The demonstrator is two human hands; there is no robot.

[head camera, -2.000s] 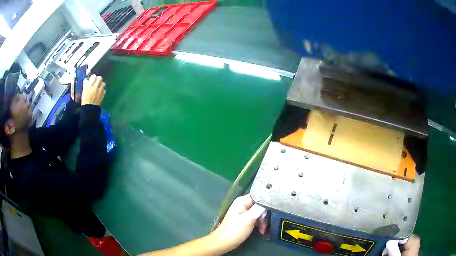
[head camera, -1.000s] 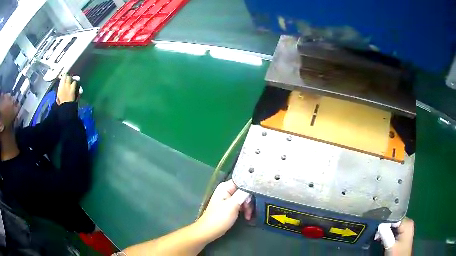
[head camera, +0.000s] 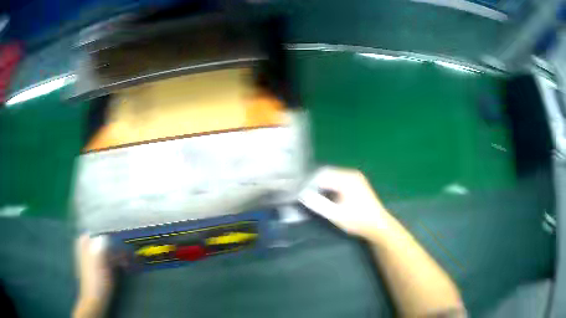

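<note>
The bench press stands at left of centre, blurred. Its silver-grey press table (head camera: 192,174) is in front, with the yellow-tan lower fixture (head camera: 186,99) on an orange base plate (head camera: 267,109) behind it. The grey upper pressing plate (head camera: 174,53) is above the fixture's back part. My left hand (head camera: 93,270) is at the table's front left corner, blurred; its fingers are partly hidden. My right hand (head camera: 344,199) is beside the table's front right corner, thumb and fingers curled with a gap between them. Nothing is seen in it, but blur hides the fingertips.
A red emergency stop button (head camera: 191,252) sits between yellow arrows on the front label. A black pad or box (head camera: 529,127) is at the right bench edge. Part of a red tray (head camera: 8,65) shows at far left. The green mat (head camera: 403,118) lies right of the press.
The view has swung right, so the press now appears further left and the coworker is out of view. My right hand has come up from beneath the front right corner to beside it.
</note>
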